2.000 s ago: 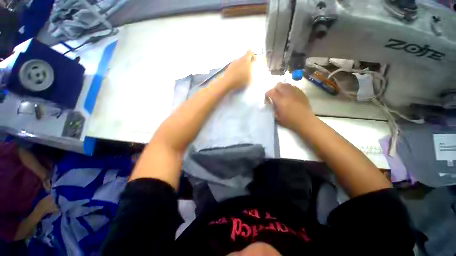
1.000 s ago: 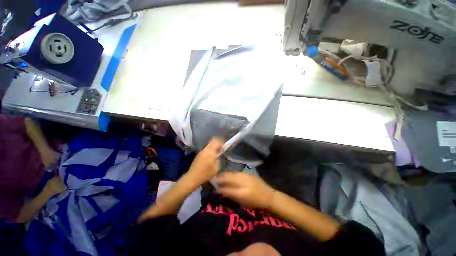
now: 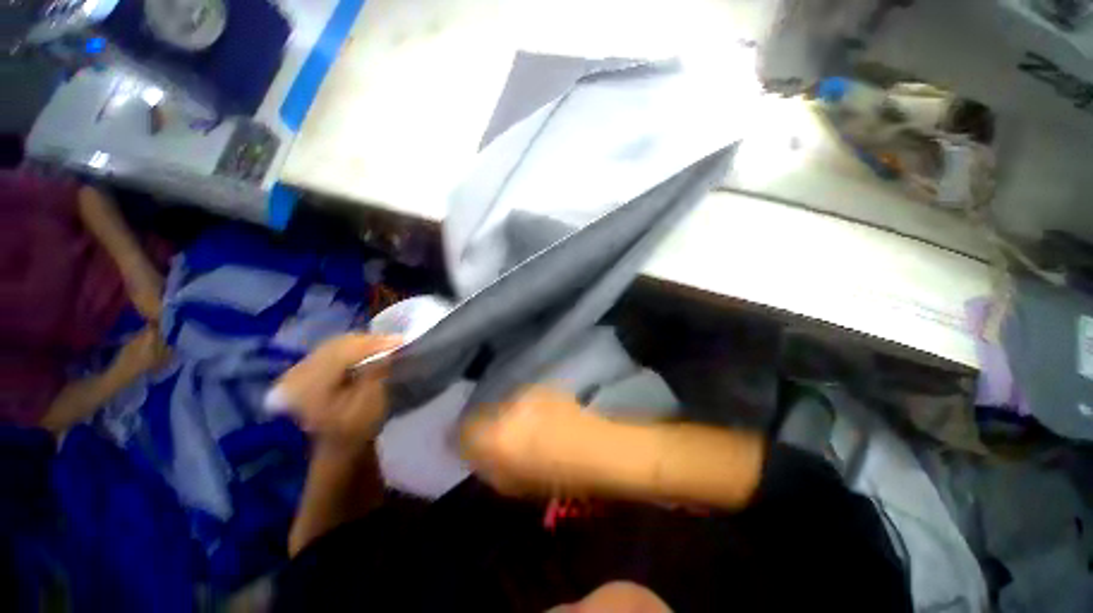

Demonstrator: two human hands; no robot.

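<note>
A grey garment piece (image 3: 563, 269) stretches from the white table down to my lap, with a pale face on the table and a darker fold running down towards me. My left hand (image 3: 336, 389) is shut on the edge of its near end, below the table's front edge. My right hand (image 3: 515, 443) is at the cloth's lower part, just right of my left hand. It is blurred, and its fingertips and grip cannot be made out.
The sewing machine (image 3: 887, 48) stands at the upper right, with a beige cord (image 3: 1001, 269) beside it. A blue-bodied device (image 3: 198, 60) is at the upper left, near blue tape (image 3: 321, 62). Another person's hands (image 3: 146, 341) are at blue cloth (image 3: 228, 395) on the left.
Both hands have left the needle area and come down to my lap, and my left hand has moved further left. The garment piece is pulled towards me and folded over. The view has shifted.
</note>
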